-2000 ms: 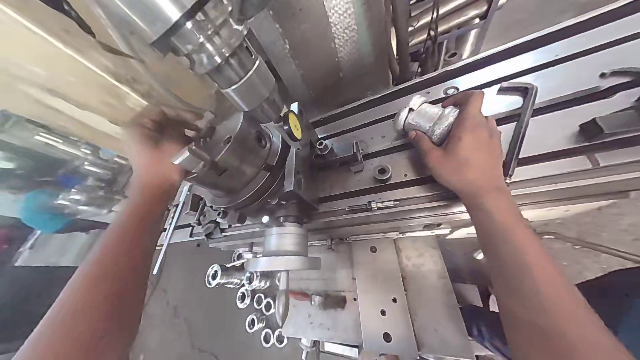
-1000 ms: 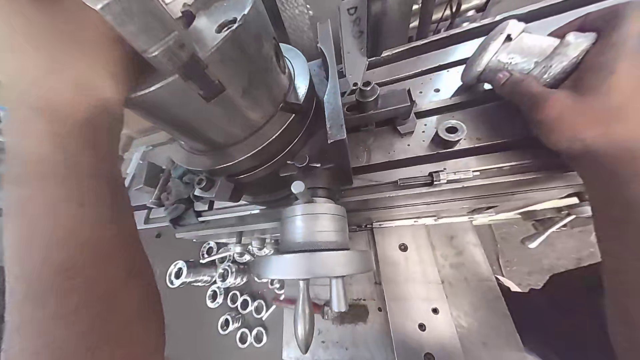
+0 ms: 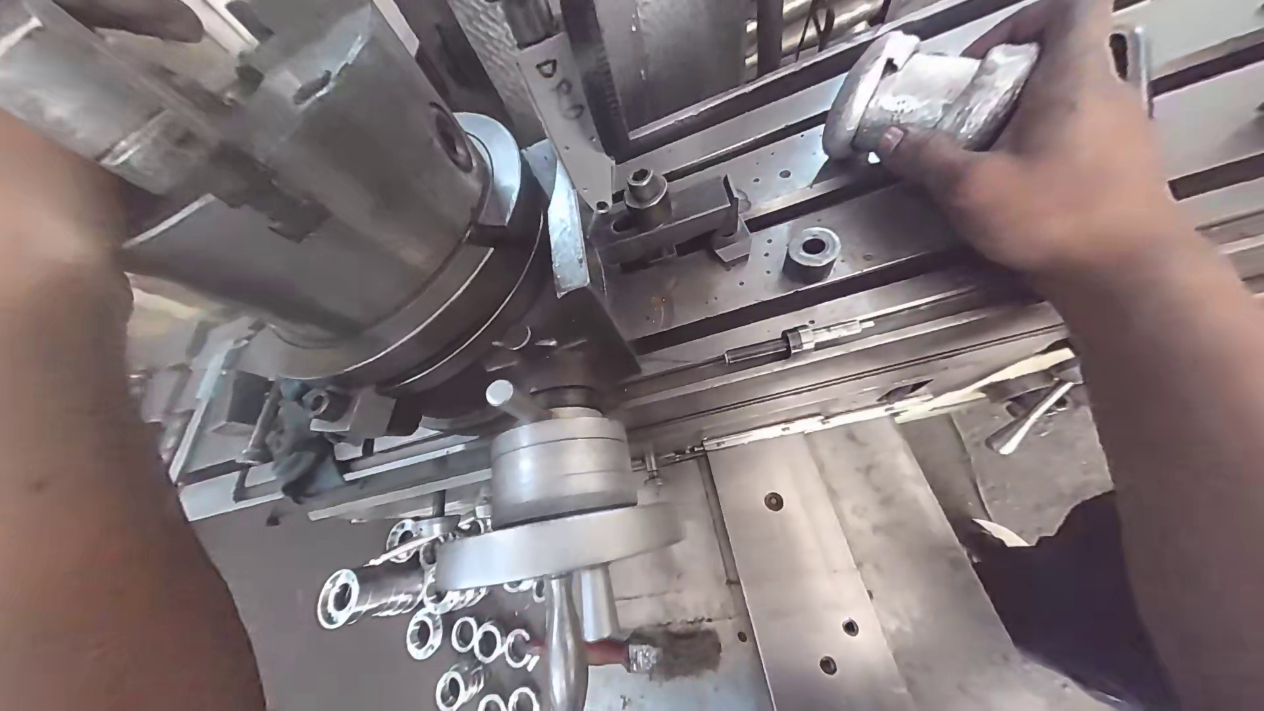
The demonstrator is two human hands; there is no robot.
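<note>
My right hand (image 3: 1047, 168) grips a rough cast metal flanged part (image 3: 923, 99) over the slotted machine table (image 3: 691, 286). At the upper left, only some fingers of my left hand (image 3: 158, 15) show beyond the large jaw chuck (image 3: 346, 178); its forearm runs down the left edge, and whether it holds anything is hidden. The chuck sits on a round base, with a metal handwheel (image 3: 563, 543) in front of it. A step clamp with a bolt (image 3: 647, 197) stands right of the chuck, and a small steel bushing (image 3: 813, 254) lies on the table.
A thin metal tool (image 3: 790, 342) lies along the table's front ledge. Several machined rings (image 3: 425, 632) lie below the handwheel, beside a brush with a red handle (image 3: 607, 652). A lever (image 3: 1027, 420) sticks out at the right. A dark cloth (image 3: 306, 454) hangs by the chuck's base.
The view has moved much closer to the chuck. My right hand still holds the cast part. My left hand, seen beside the chuck at first, is now mostly hidden behind it.
</note>
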